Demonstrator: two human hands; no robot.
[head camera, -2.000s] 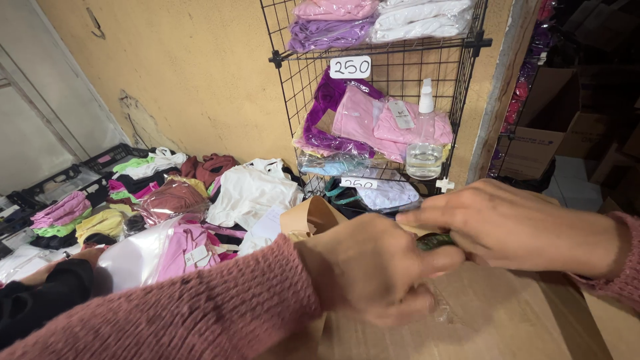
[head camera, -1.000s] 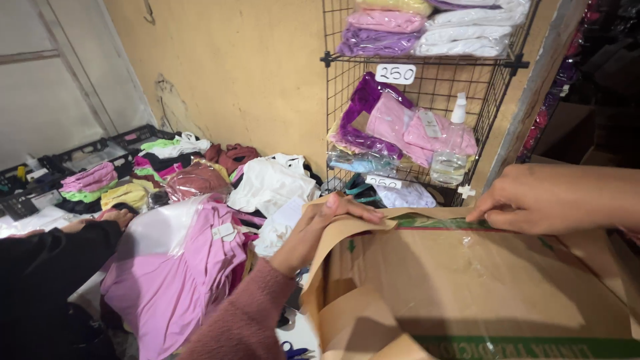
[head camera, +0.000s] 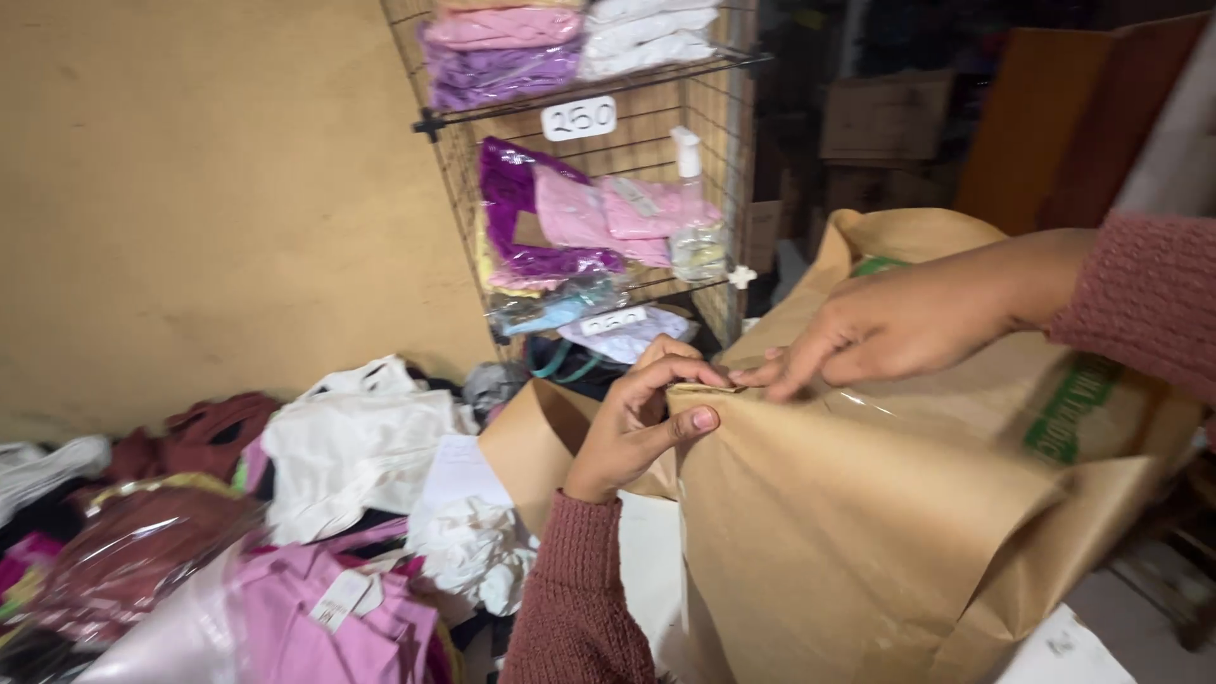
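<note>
A large parcel in brown kraft paper (head camera: 855, 532) with green printed bands fills the right of the view. My left hand (head camera: 646, 418) pinches a folded paper edge at its near left corner, thumb on the near side and fingers behind. My right hand (head camera: 883, 328) lies over the top, its fingertips touching the paper beside that fold, and holds nothing that shows. A loose curl of brown paper (head camera: 537, 442) stands left of my left wrist.
A black wire rack (head camera: 594, 114) with bagged garments and a spray bottle (head camera: 696, 209) stands behind. Piled clothes, among them a white garment (head camera: 361, 446) and a tagged pink garment (head camera: 332, 608), lie at left. Cardboard boxes (head camera: 883, 114) stand at back right.
One second ago my hands were apart on the parcel's far edge; now they are close together at a folded corner. The parcel sits differently, and the other person's dark sleeve is out of view.
</note>
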